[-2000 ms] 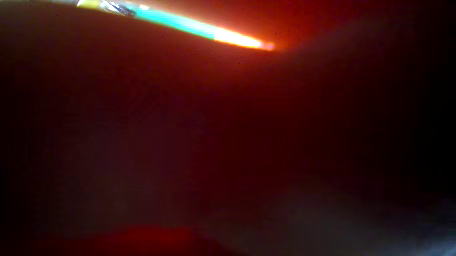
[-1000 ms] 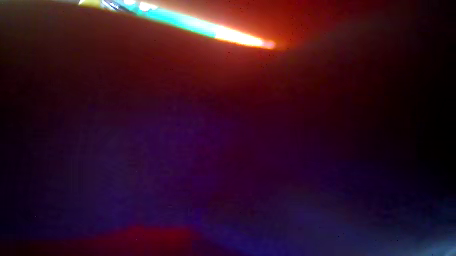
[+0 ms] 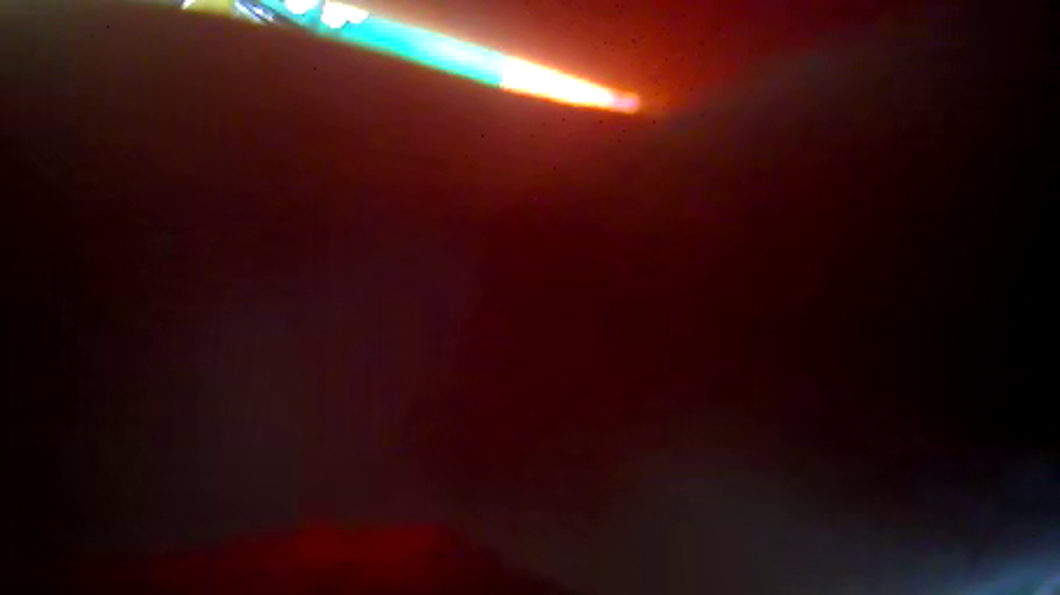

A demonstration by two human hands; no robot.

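A dark, reddish, blurred surface (image 3: 523,291) very close to the lens covers nearly the whole view. What it is cannot be told. Neither my left hand nor my right hand can be made out. No object being held or worked on can be seen.
A thin slanting gap at the top left shows a bright green strip (image 3: 419,47) that turns white towards its right tip. Small white and yellowish shapes show at its left end. A dull red patch (image 3: 360,556) lies at the bottom left, and a greyish haze at the bottom right.
The bluish-purple tint of a second ago has turned back to dark red-brown. The bright strip at the top has shifted only very slightly.
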